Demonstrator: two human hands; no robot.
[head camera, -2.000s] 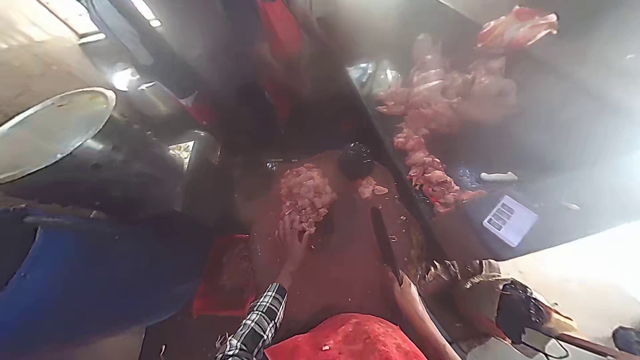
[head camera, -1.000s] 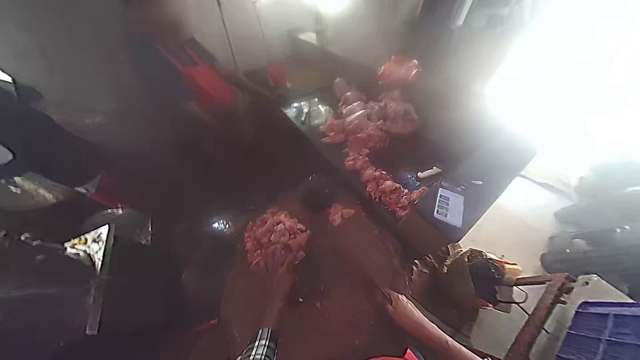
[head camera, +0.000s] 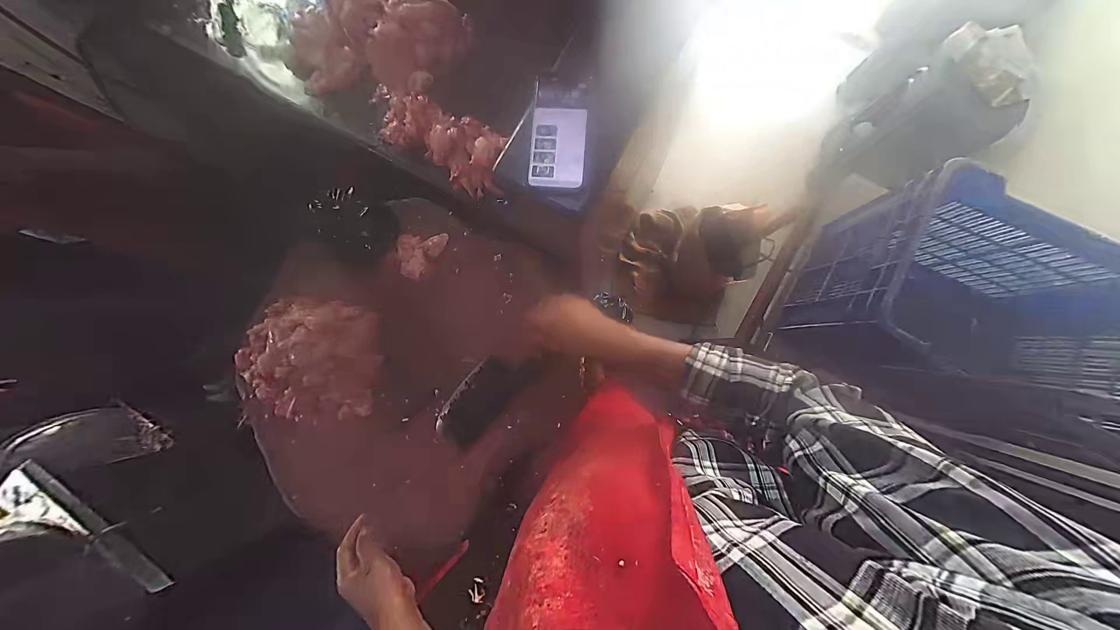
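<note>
In the head view, my left hand (head camera: 376, 573) is at the bottom edge of a round reddish chopping board (head camera: 359, 468), fingers loosely bent, with nothing seen in it. My right hand (head camera: 556, 319) is blurred at the board's right side; what it holds, if anything, is unclear. Near it a dark blade, seemingly a knife (head camera: 490, 394), lies over the board. A heap of cut raw meat (head camera: 311, 359) sits on the board's left part. A small meat piece (head camera: 422, 254) lies near the top, beside a dark round object (head camera: 354, 223).
Beyond the board, a dark table holds more raw meat (head camera: 442, 136), a clear plastic bag (head camera: 262, 44) and a digital device with a lit panel (head camera: 558, 149). A blue plastic crate (head camera: 927, 262) stands at right. A red apron (head camera: 604, 525) covers my front.
My left hand has left the meat heap and come back to the board's near edge. The view has swung and turned strongly. Two seconds ago my right hand held the knife.
</note>
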